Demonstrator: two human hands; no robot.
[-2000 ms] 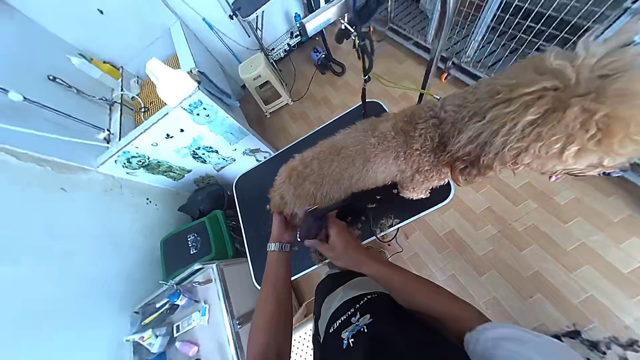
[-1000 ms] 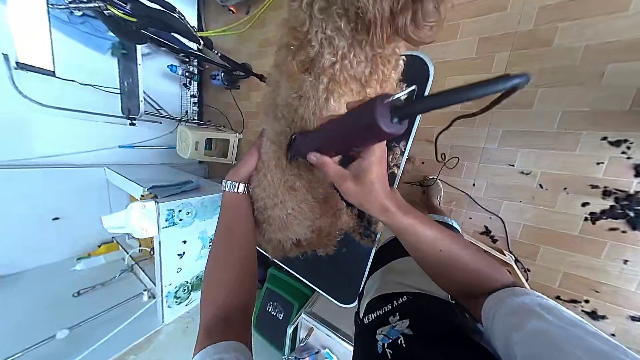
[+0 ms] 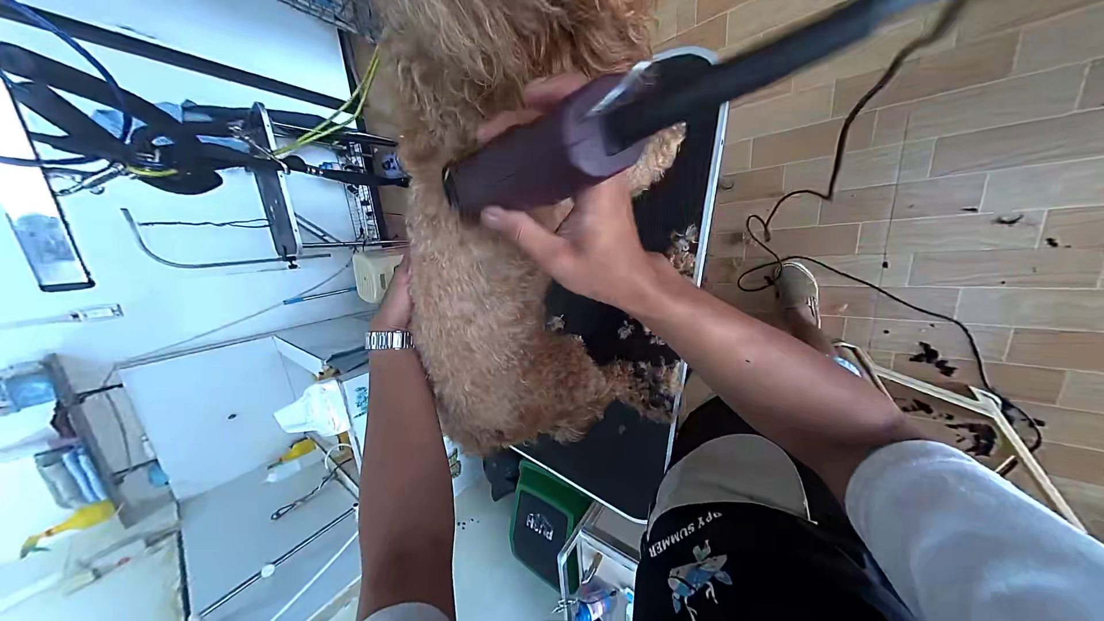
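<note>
A curly tan dog (image 3: 483,319) stands on a black grooming table (image 3: 595,466) with a pale edge. My right hand (image 3: 586,233) is closed around a dark purple electric clipper (image 3: 535,164), its head against the fur of the dog's back and its thick black cord leading off to the upper right. My left hand (image 3: 398,302), below a metal-banded watch, rests along the dog's left-hand side in the view; its fingers are mostly hidden, so their hold cannot be told. Cut fur (image 3: 647,371) lies on the table beside the dog's legs.
Black straps and a yellow-green cord (image 3: 345,112) hang at upper left. A beige stool (image 3: 373,274) stands behind my left hand. Below the table are a green bin (image 3: 543,526) and a small cart. The clipper's cord (image 3: 837,172) trails over the tiled floor, near a wooden frame (image 3: 975,397) and dark hair clumps.
The clipper has moved from the dog's rear, where it was two seconds ago, further up the back toward the front. The view has turned strongly and come closer.
</note>
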